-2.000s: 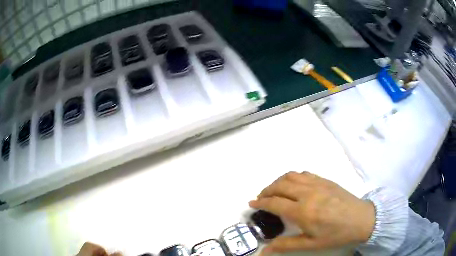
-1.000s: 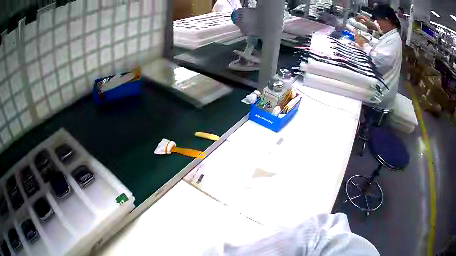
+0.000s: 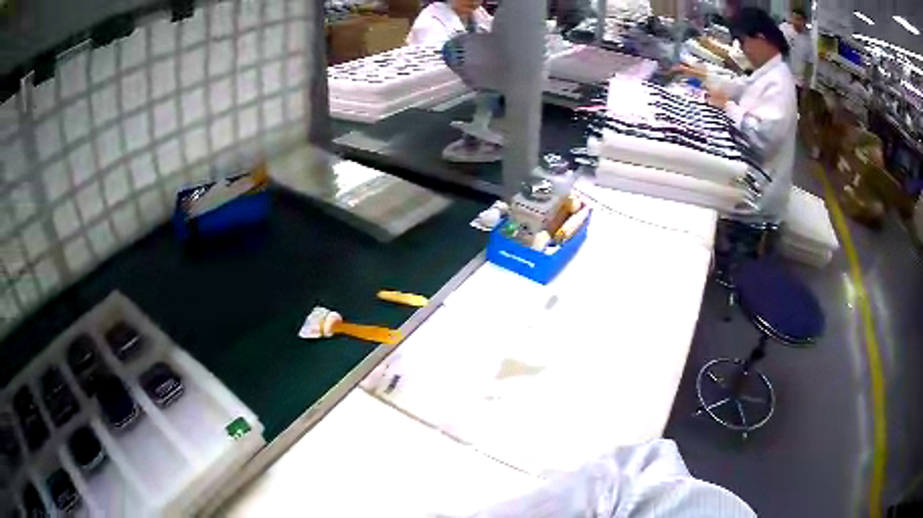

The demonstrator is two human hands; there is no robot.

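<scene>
A white compartment tray [image 3: 207, 445] with a green sticker lies at the lower left, cut off by the picture's edge. Its pockets hold several black watch heads [image 3: 162, 382]. A brush [image 3: 354, 330] with an orange handle and white bristle head lies on the green mat, beside a short yellow stick tool [image 3: 403, 298]. Neither of my hands is in view; only my pale striped right sleeve [image 3: 627, 484] shows at the bottom edge, over the white bench.
A blue parts box [image 3: 536, 261] with bottles stands on the white bench [image 3: 607, 344]. A second blue box [image 3: 223, 210] and a flat shiny tray [image 3: 390, 202] are at the back. Stacked trays [image 3: 668, 182], a worker [image 3: 771, 111] and a round stool [image 3: 777, 304] are at the right.
The view has swung from the work surface up and to the right. My hands and the row of watch heads beneath them have left the picture.
</scene>
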